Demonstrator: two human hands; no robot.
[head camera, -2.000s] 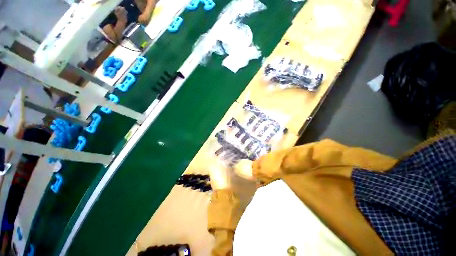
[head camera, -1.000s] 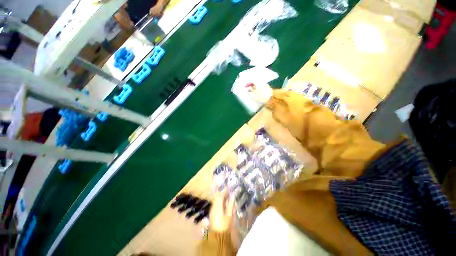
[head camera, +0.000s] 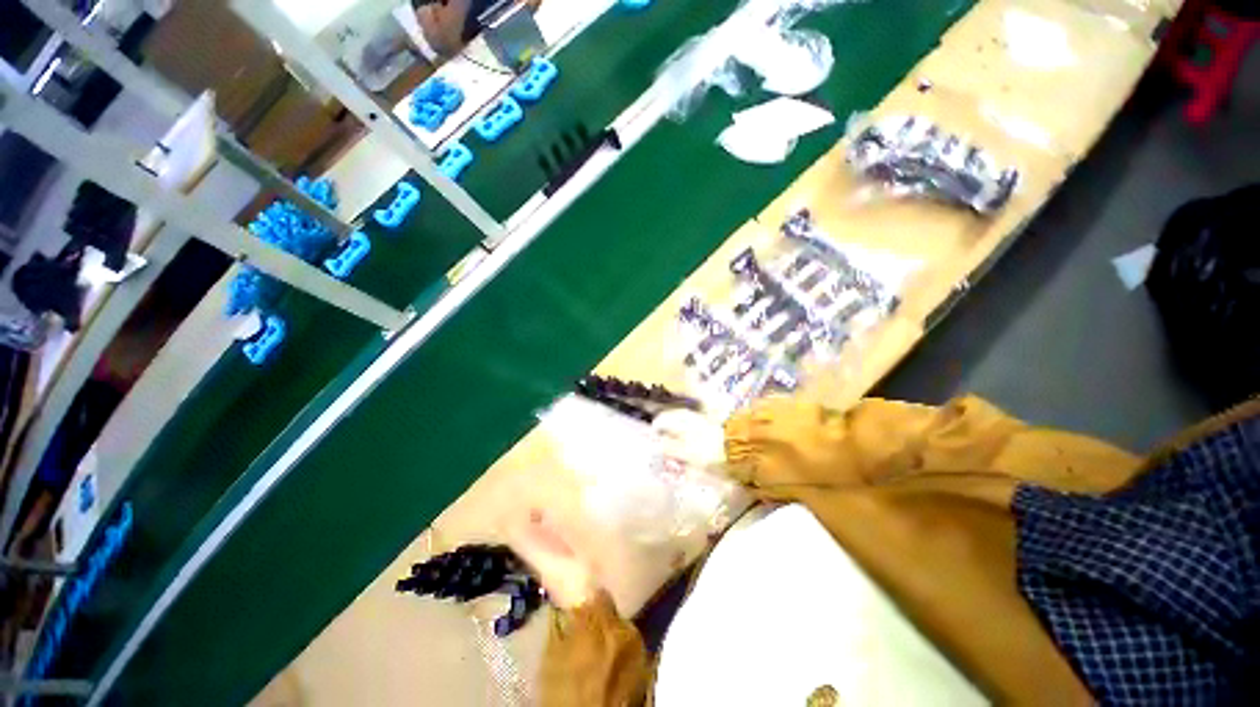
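A whitish clear poly bag (head camera: 608, 470) lies spread between my hands above the cardboard-covered bench. My right hand (head camera: 691, 439) pinches its right side. My left hand (head camera: 564, 569) is blurred at its lower edge; its grip cannot be made out. Nested black pronged parts (head camera: 463, 569) lie left of my left hand, with one bent piece (head camera: 518, 605) close to its fingers. Another dark row of pronged parts (head camera: 622, 396) lies just beyond the bag, partly hidden by my right hand. Bagged parts (head camera: 788, 311) lie in rows beyond my right hand.
A further bagged bundle (head camera: 933, 163) lies farther up the bench. The green belt (head camera: 456, 366) runs alongside, with crumpled bags (head camera: 774, 127) on it and a black part (head camera: 578, 159) at its rail. Blue parts (head camera: 398, 205) line the far side. A black sack (head camera: 1216, 290) is on the floor.
My right hand has come back from the white bags on the belt and now holds one near me. My left hand has left the bagged rows and moved down to the bag's edge. The view has shifted.
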